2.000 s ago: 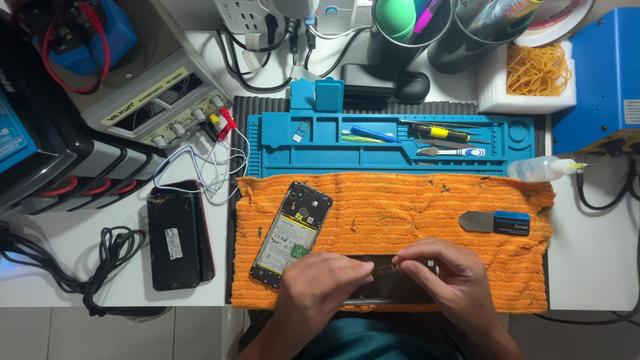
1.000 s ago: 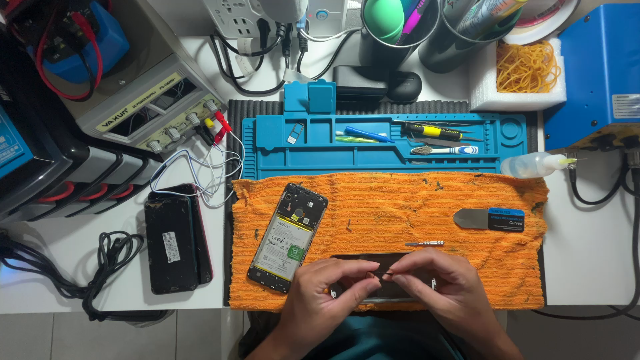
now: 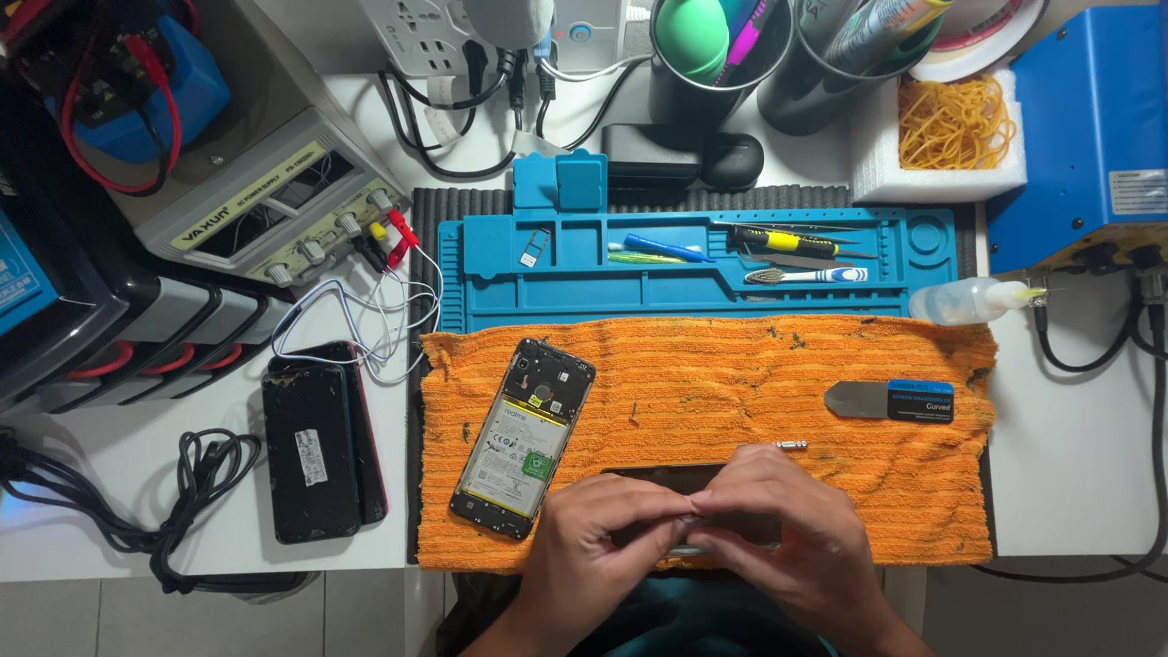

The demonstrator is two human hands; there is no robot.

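Note:
My left hand (image 3: 607, 538) and my right hand (image 3: 789, 529) meet fingertip to fingertip, pinching something small that the fingers mostly hide. Beneath them, partly covered, a dark phone part (image 3: 666, 476) lies on the orange towel (image 3: 693, 383). Just above my right hand rests a small metallic strip (image 3: 792, 445). To the left of my hands is an opened phone (image 3: 520, 443), its battery and inner frame exposed. A thin metal opening blade with a black and blue handle (image 3: 920, 401) lies at the towel's right.
Behind the towel is a blue silicone mat (image 3: 630, 292) holding a screwdriver (image 3: 785, 241), a toothbrush (image 3: 808, 276) and a SIM tray (image 3: 537, 246). A clear bottle (image 3: 967, 299) lies at right. Dark phones (image 3: 310, 456) and a power supply (image 3: 274, 205) are at left.
The small metallic strip, seen on the towel one second ago, does not show there two seconds ago. My hands have stayed close together over the dark phone part.

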